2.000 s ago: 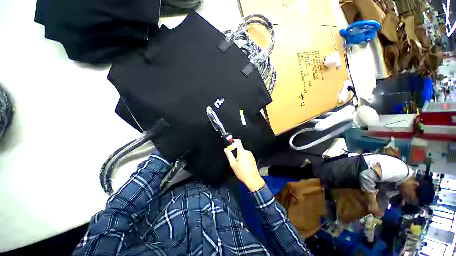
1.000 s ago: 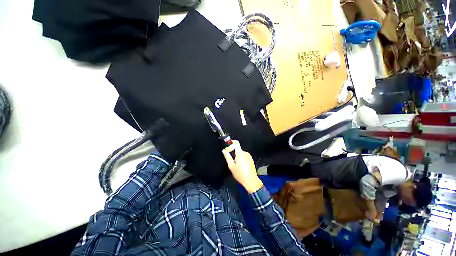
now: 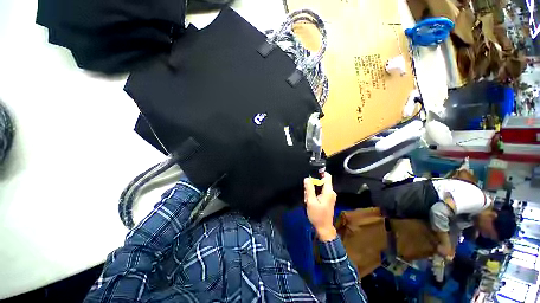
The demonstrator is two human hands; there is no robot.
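A black tote bag body [image 3: 219, 89] lies flat on the white table in front of me, with a small white logo [image 3: 259, 119] and a pale strip sticker [image 3: 288, 136]. Wrapped handles [image 3: 309, 53] loop from its upper right edge at two black tabs; another handle [image 3: 139, 189] loops at the lower left. My right hand [image 3: 320, 201] holds a tool that looks like thread snips [image 3: 315, 139], shiny end up, over the bag's right edge. My left hand is not visible; the left sleeve ends at the bag's lower left edge.
Another black bag [image 3: 118, 35] lies at the upper left. Cardboard [image 3: 367, 77] with dark print is to the right, with a white curved-arm fixture [image 3: 391, 142] and a blue ring-shaped object [image 3: 430, 31] beyond. A person [image 3: 456, 207] bends over at the right, near brown material [image 3: 362, 239].
My right hand has moved right with the tool, from beside the logo to the bag's right edge. The bag stays in nearly the same place.
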